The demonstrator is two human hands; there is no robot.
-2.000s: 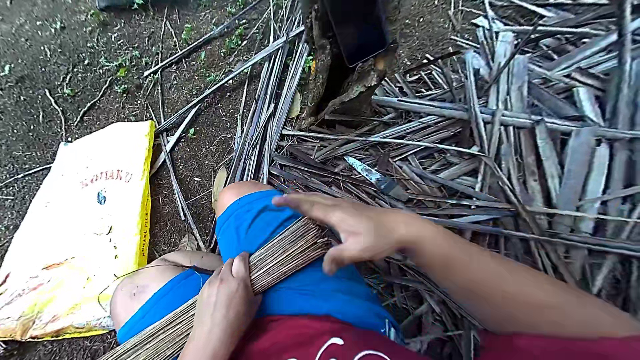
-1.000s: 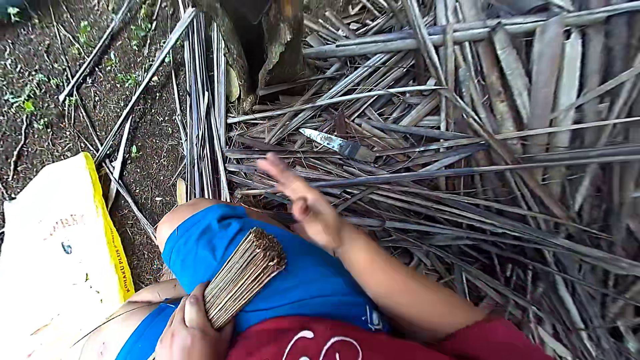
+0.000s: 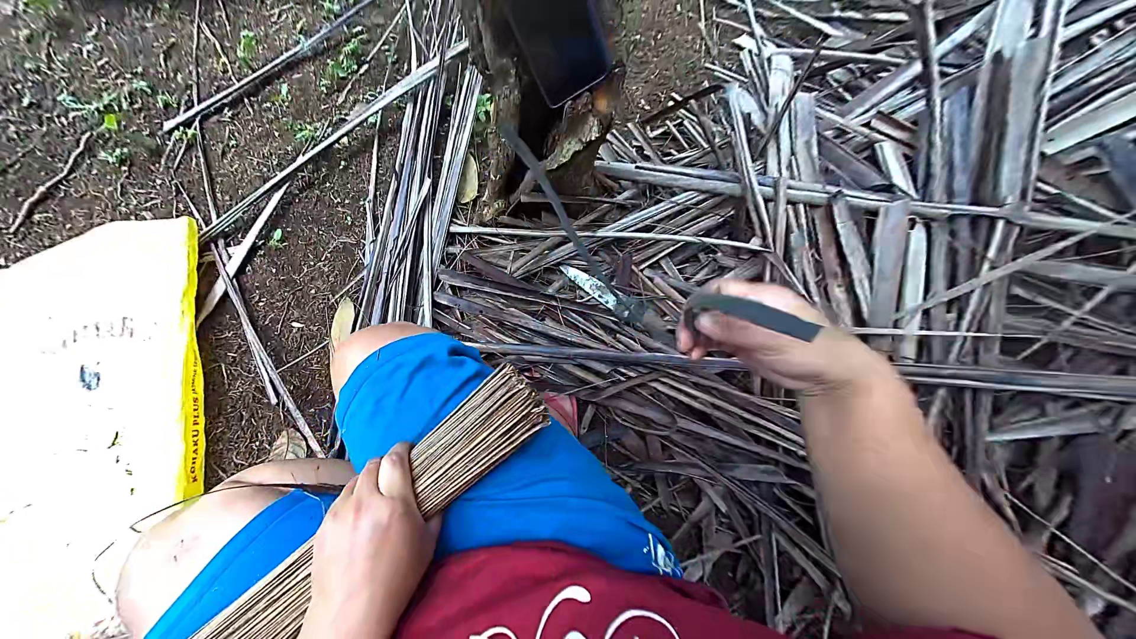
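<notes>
My left hand (image 3: 377, 532) is closed around a thick bundle of thin brown sticks (image 3: 479, 439), which lies slanted across my lap over blue shorts, its cut ends toward the upper right. Off to the right, my right hand (image 3: 754, 337) is raised over the dry leaf litter, its fingers curled on a dark flat strip (image 3: 559, 204) that loops over the hand and trails up toward the stump. Beneath the strip, a knife (image 3: 599, 288) with a whitish blade rests on the dry leaves.
A tree stump (image 3: 577, 142) stands ahead with a dark phone-like device (image 3: 564, 44) at it. Dry palm leaves (image 3: 852, 231) are heaped at right, and long dry strips (image 3: 413, 177) lie left of the stump. A white and yellow sack (image 3: 98, 355) is spread on the soil at left.
My right hand was spread and held nothing visible; it now has the dark strip and is farther right, away from the bundle. My left hand stays on the bundle.
</notes>
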